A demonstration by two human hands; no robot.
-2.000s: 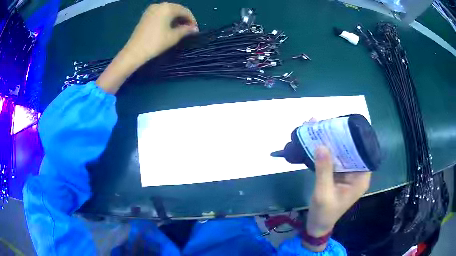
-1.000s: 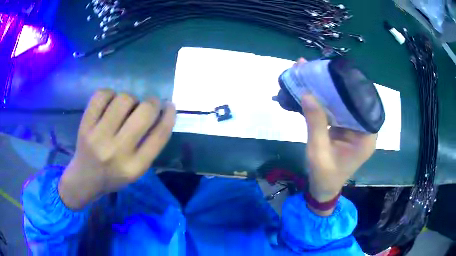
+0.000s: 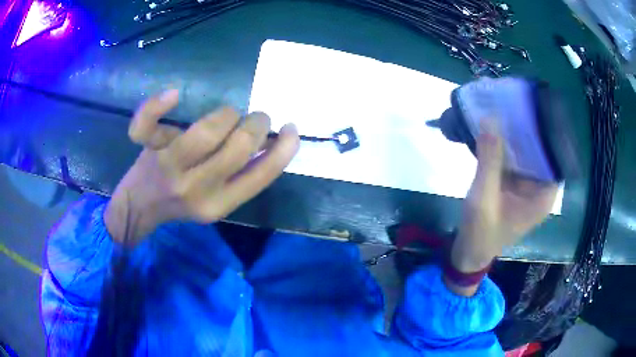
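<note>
My left hand holds a thin black cable between its fingers. The cable runs off to the left. Its small dark square end piece, with a pale centre, is over the white sheet, right of my fingertips. My right hand holds the black glue bottle on its side, a little blurred. The bottle's pointed nozzle faces left toward the square piece and is apart from it. A dark red band is on my right wrist.
A bundle of black cables lies behind the sheet. Another bundle hangs over the right table edge. A small white cap lies at upper right, near a clear plastic bag. A violet lamp glares at upper left.
My left hand has come down from the cable bundle, now holding one cable, and has shifted right with its square end. My right hand still holds the bottle, now further right.
</note>
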